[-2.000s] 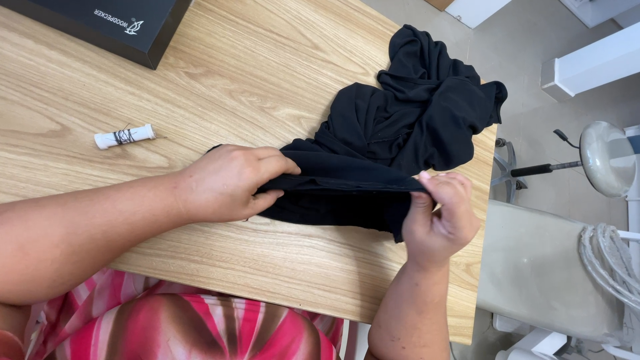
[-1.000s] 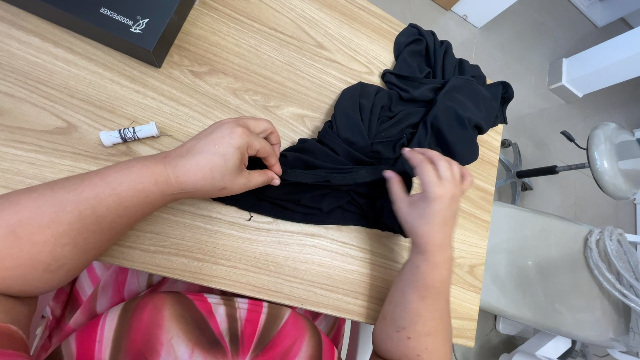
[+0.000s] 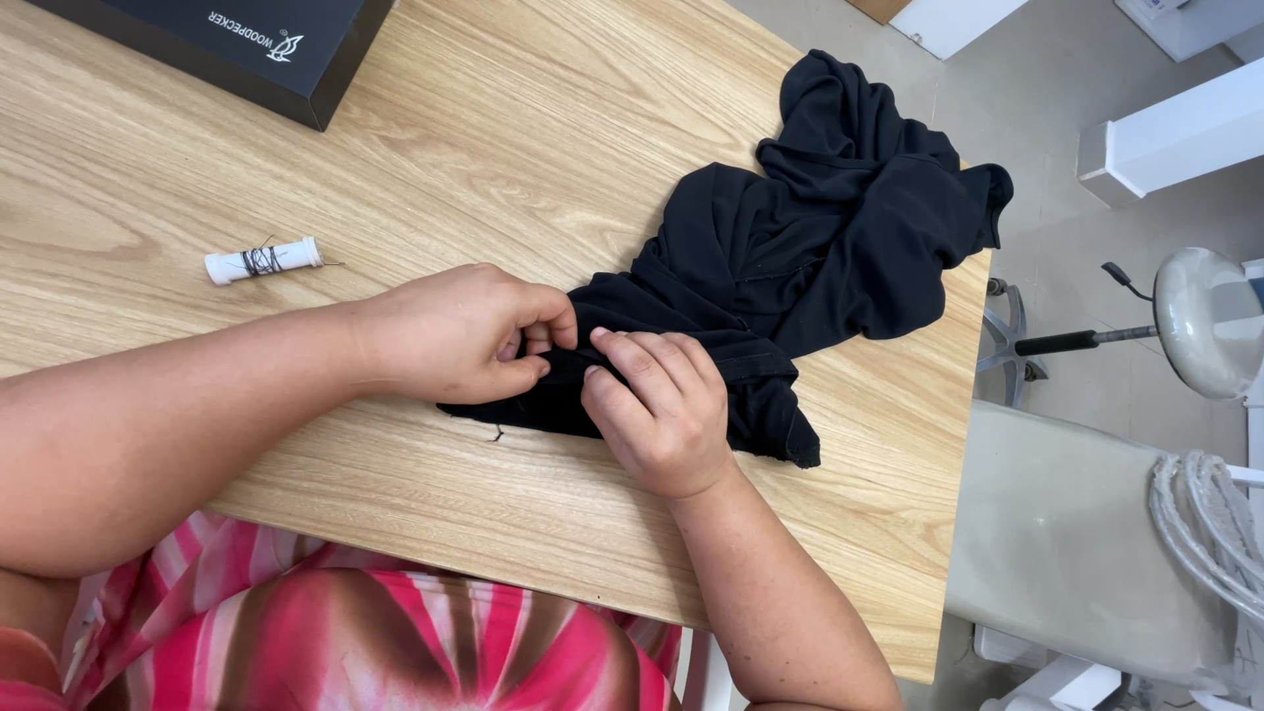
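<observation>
A black fabric garment [image 3: 750, 247] lies bunched across the wooden table [image 3: 395, 197], its folds reaching the right edge. My left hand [image 3: 464, 331] pinches the edge of the cloth between thumb and fingers at its near left end. Close beside it, my right hand [image 3: 662, 405] grips the same fold, fingertips a short gap from the left ones. A white spool [image 3: 265, 261] wound with dark thread lies on its side to the left, beyond my left forearm. A short dark thread end [image 3: 499, 433] shows on the wood just below the cloth.
A black box [image 3: 227, 49] with a Woodpecker logo stands at the upper left. Past the table's right edge are a round stool [image 3: 1207, 321], a grey padded surface [image 3: 1076, 533] with coiled clear tubing [image 3: 1200, 533], and a white beam [image 3: 1175, 128].
My right hand has moved left along the cloth, close to my left hand. The garment's edge, stretched open between both hands two seconds ago, is now gathered and folded.
</observation>
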